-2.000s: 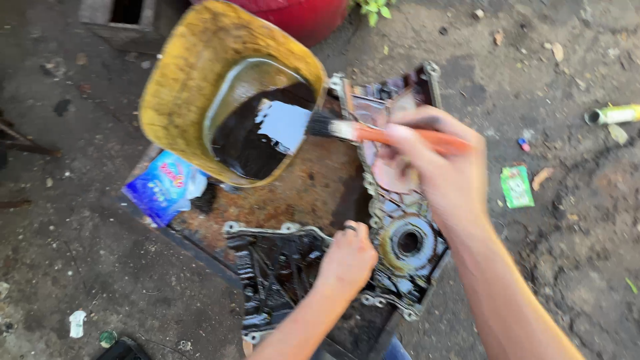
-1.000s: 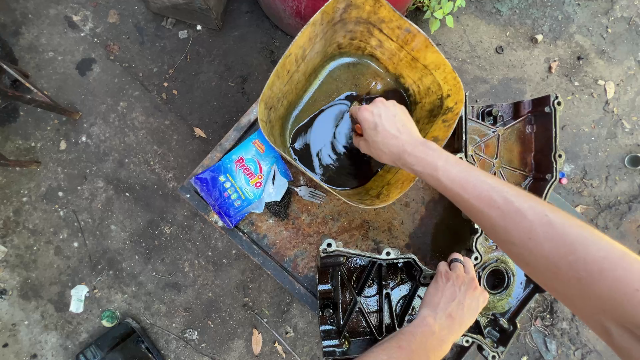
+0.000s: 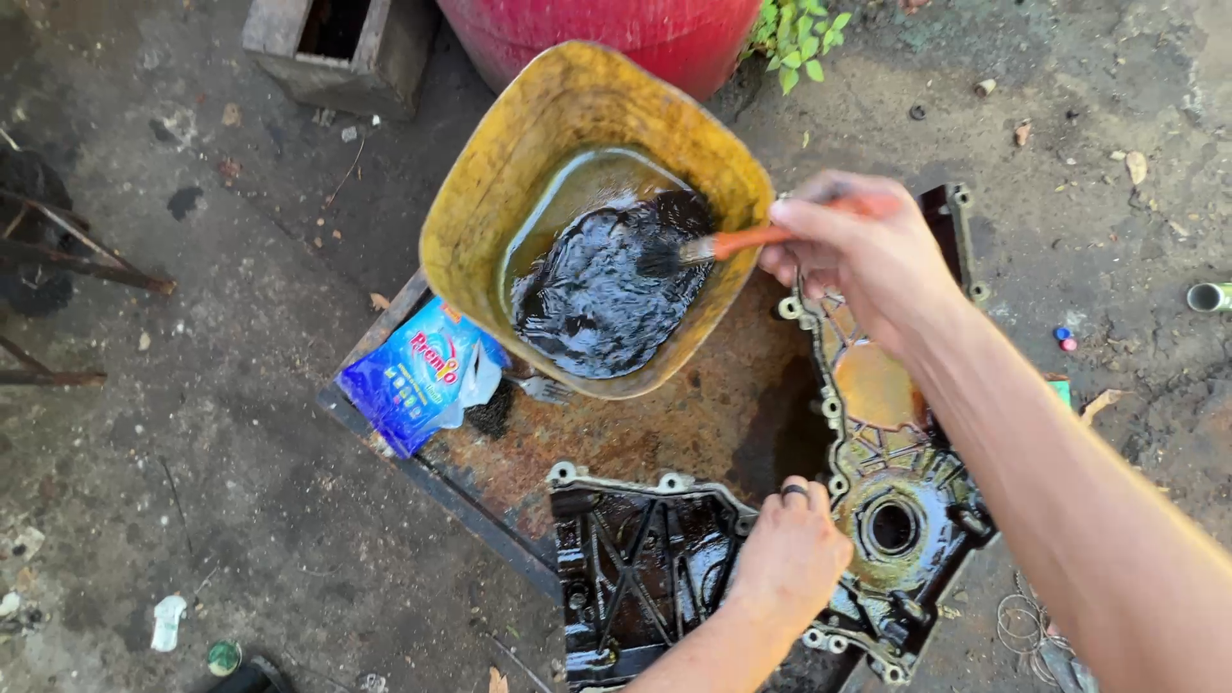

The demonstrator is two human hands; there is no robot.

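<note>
My right hand (image 3: 847, 241) grips the orange handle of a paintbrush (image 3: 751, 241). Its dark, wet bristles are over the dark liquid (image 3: 616, 289) inside a yellow plastic container (image 3: 462, 192), near its right wall. With a ring on one finger, my left hand (image 3: 794, 553) rests on an oily cast metal engine cover (image 3: 890, 529), fingers bent over its inner edge; how firmly it grips is partly hidden. The cover's ribbed left section (image 3: 645, 568) is coated in dark oil. Both container and cover sit on a rusty metal tray (image 3: 616, 433).
A blue detergent bag (image 3: 414, 375), a dark scouring pad (image 3: 491, 409) and a fork (image 3: 544, 388) lie left of the container. Behind it stand a red drum (image 3: 616, 29) and a hollow block (image 3: 337, 67). Rusty metal legs (image 3: 77, 245) are at far left, a tube (image 3: 1209, 296) at far right.
One second ago my right hand was down inside the container; now it is at the right rim, with the brush in view. The liquid's surface has become rippled. My left hand has stayed on the cover.
</note>
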